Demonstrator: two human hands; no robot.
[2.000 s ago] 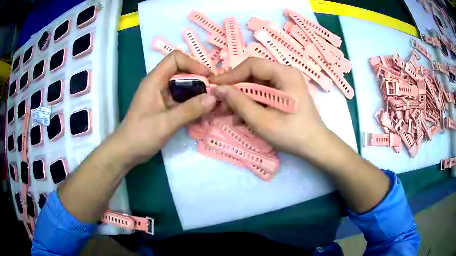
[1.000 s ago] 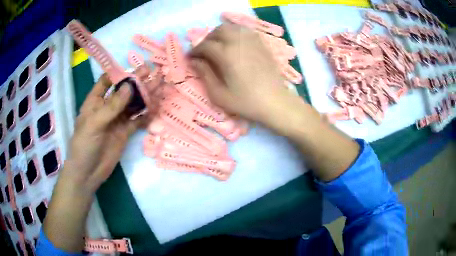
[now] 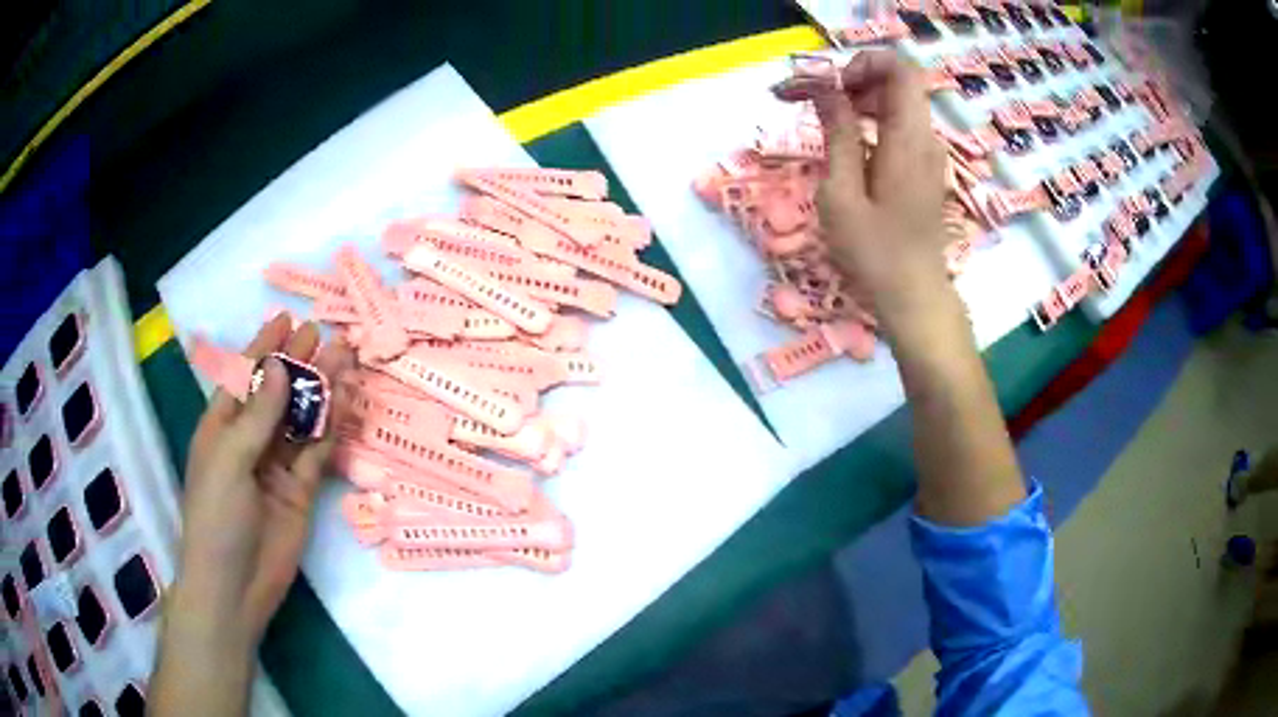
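Observation:
My left hand holds a watch body with a black screen at the left edge of the centre sheet. A pink strap piece sticks out from its upper left side. My right hand is raised over the pile of short strap pieces on the right sheet. Its fingertips pinch a short strap piece by its squarish buckle end. The long strap pieces lie loosely heaped on the centre foam sheet.
A foam tray with rows of watch bodies stands at the left. At the upper right, strapped watches lie in rows on a tray. Yellow tape crosses the green bench behind the sheets. A red strip runs along the right edge.
The view has swung right. My right hand has moved from the long straps to the short strap pile and taken a piece. My left hand still holds the watch, now with one strap attached.

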